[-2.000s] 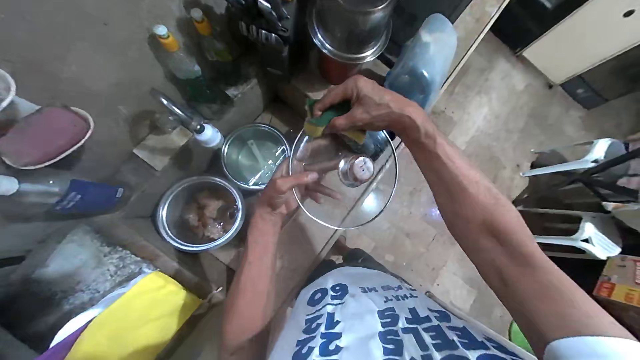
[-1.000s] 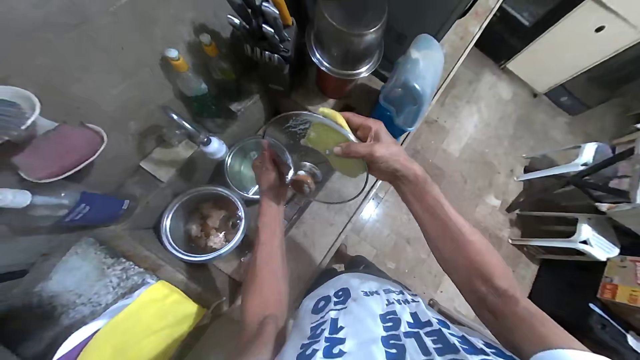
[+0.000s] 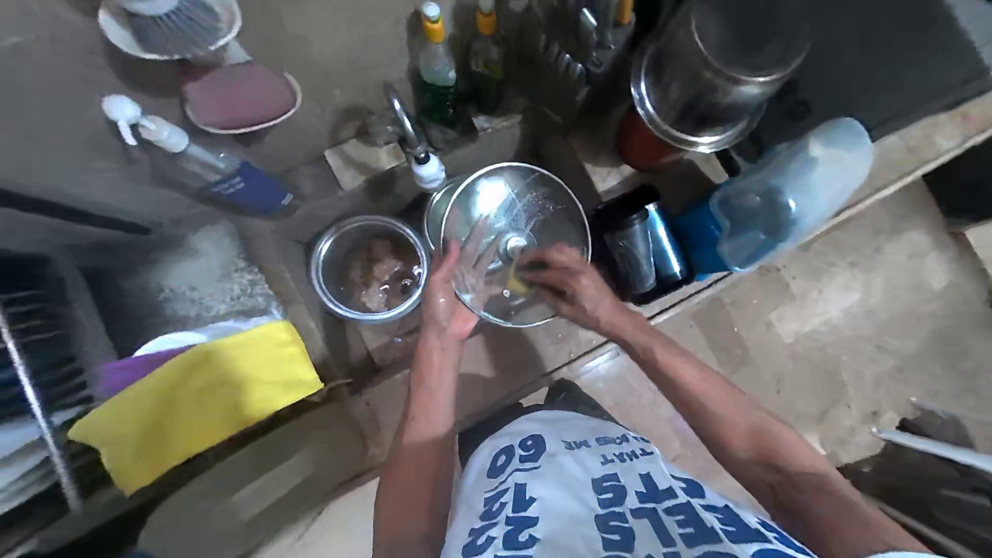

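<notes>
A round glass pot lid [image 3: 542, 205] with a metal rim is held over the sink, its round knob near the centre. My left hand [image 3: 457, 294] grips the lid at its lower left edge, with the fingers seen through the glass. Against the lid's lower right part, my right hand [image 3: 570, 283] presses a yellow and green sponge [image 3: 518, 280], mostly covered by the fingers. Left of the lid stands a metal-rimmed pot [image 3: 316, 267] with brownish food pieces in liquid. Behind the lid, another round vessel [image 3: 434, 217] shows only in part.
A faucet [image 3: 407, 128] rises behind the sink. Two glass bottles [image 3: 438, 77], [image 3: 487, 62] stand at the back. To the right are a large metal pot [image 3: 697, 77], a dark container [image 3: 643, 240] and a blue plastic jug [image 3: 775, 209]. A yellow cloth [image 3: 209, 395] hangs at left, below a pump bottle [image 3: 240, 182].
The lid has turned to face the camera more fully. My left hand has moved from over the round vessel to the lid's lower left edge. The view has shifted left.
</notes>
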